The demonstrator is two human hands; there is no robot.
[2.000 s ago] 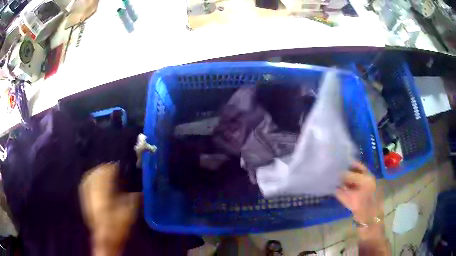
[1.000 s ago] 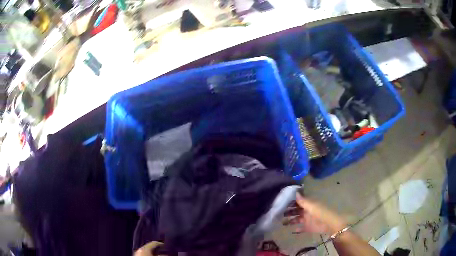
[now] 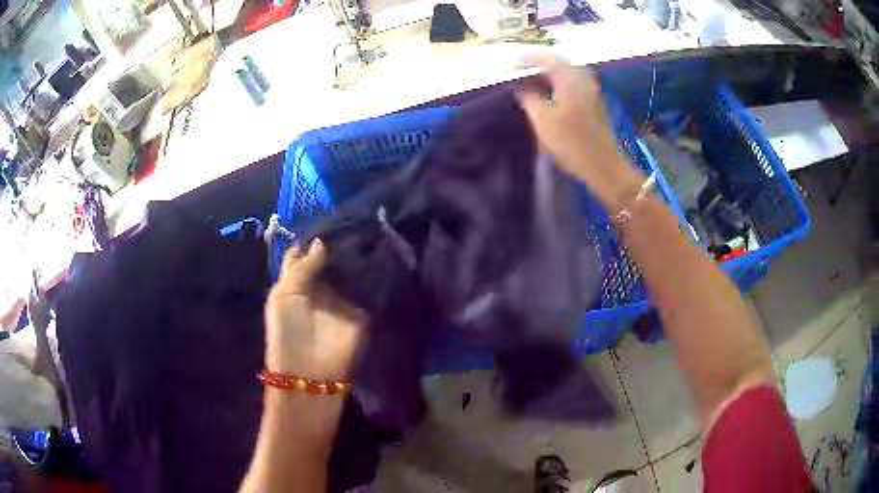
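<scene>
A dark purple garment piece [image 3: 463, 231] is spread between my two hands above the blue crate [image 3: 308, 183]. It hangs over the crate's near rim, and its lower part is blurred. My left hand [image 3: 313, 289] grips its left side near the crate's left rim. My right hand [image 3: 564, 101] is raised at the crate's far right side and holds the cloth's upper corner; its fingers are blurred. The cloth hides most of the crate's inside. A large heap of dark cloth [image 3: 183, 356] lies at the left.
A second blue crate [image 3: 776, 183] with mixed supplies stands at the right. The white machine table [image 3: 308, 72] runs behind, with two small green spools [image 3: 253, 79] and a dark triangular patch [image 3: 448, 23]. Scraps lie on the tiled floor [image 3: 626, 385].
Both hands have risen from the near side of the crate with the dark cloth. My right hand has moved to the far rim, stretching the cloth out. The view has shifted.
</scene>
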